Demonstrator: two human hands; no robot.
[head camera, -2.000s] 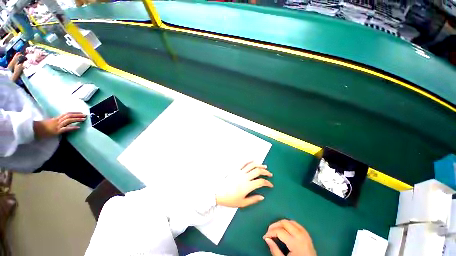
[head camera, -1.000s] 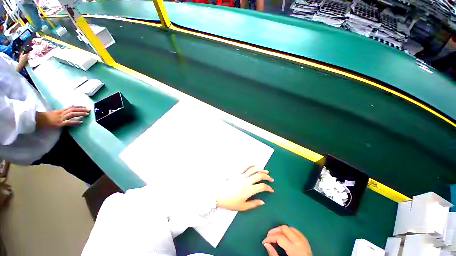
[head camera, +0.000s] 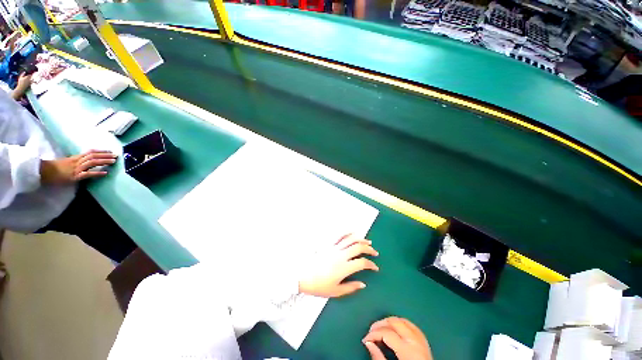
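Observation:
My left hand (head camera: 338, 268) lies palm down with fingers apart, on the right edge of a large white sheet (head camera: 260, 204) on the green bench. Nothing shows in it. My right hand (head camera: 400, 339) is at the bottom edge, partly cut off, with its fingers curled and thumb near the index finger. A dark spot shows between them, and I cannot tell if it is an item or shadow. An open black bin (head camera: 491, 281) stands at the yellow edge, with crumpled small white parts (head camera: 459, 263) in it.
White boxes (head camera: 590, 299) stand stacked at the right, with a white box (head camera: 508, 349) nearer me. The conveyor belt (head camera: 366, 126) runs beyond the yellow strip (head camera: 415, 212). At left, a neighbour's hand (head camera: 79, 166) rests beside another black bin (head camera: 151, 157). A yellow post (head camera: 125, 55) stands behind.
The view has shifted slightly. A blue box seen earlier at the right edge is out of view. Both hands keep nearly the same pose and place on the bench.

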